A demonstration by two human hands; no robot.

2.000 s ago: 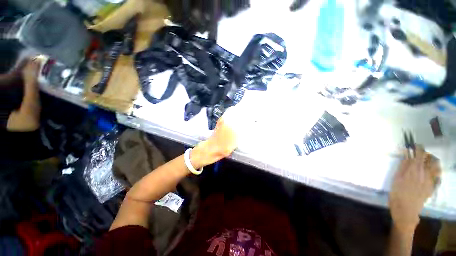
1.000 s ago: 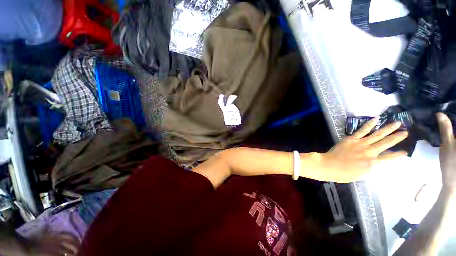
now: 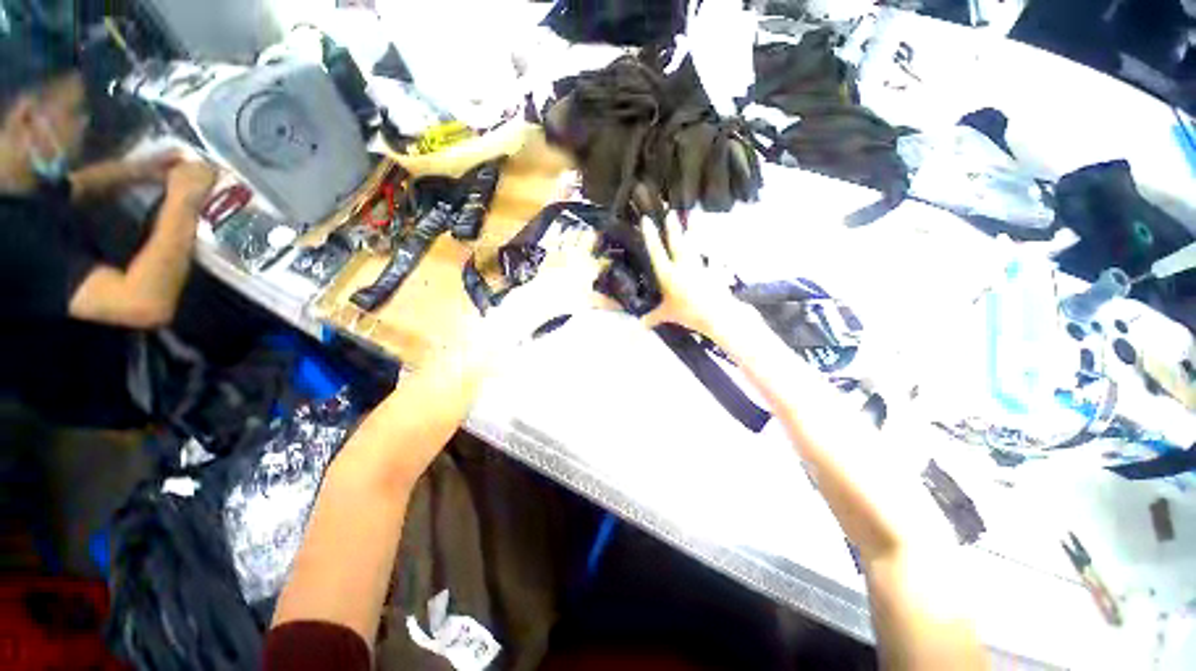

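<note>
The black label tape is bunched between my two hands at the cardboard's right edge. My left hand is at its left side, washed out by glare, its fingers hard to make out. My right hand presses the bunch from the right, fingers pointing away from me. A straight dark strip runs from below my right hand across the white table. More tape loops lie to the right. A small dark label stack and the thread snips lie at the table's right.
Tan cardboard at left bears more tape pieces. Olive-brown cloth is heaped beyond my hands. A clear plastic bag lies at the far right, the sewing machine at the right. A person works at far left beside a grey machine part.
The view has swung back up to the table. Both hands have come together on the tape bunch, now beside the cardboard. The snips, in my right hand two seconds ago, lie on the table.
</note>
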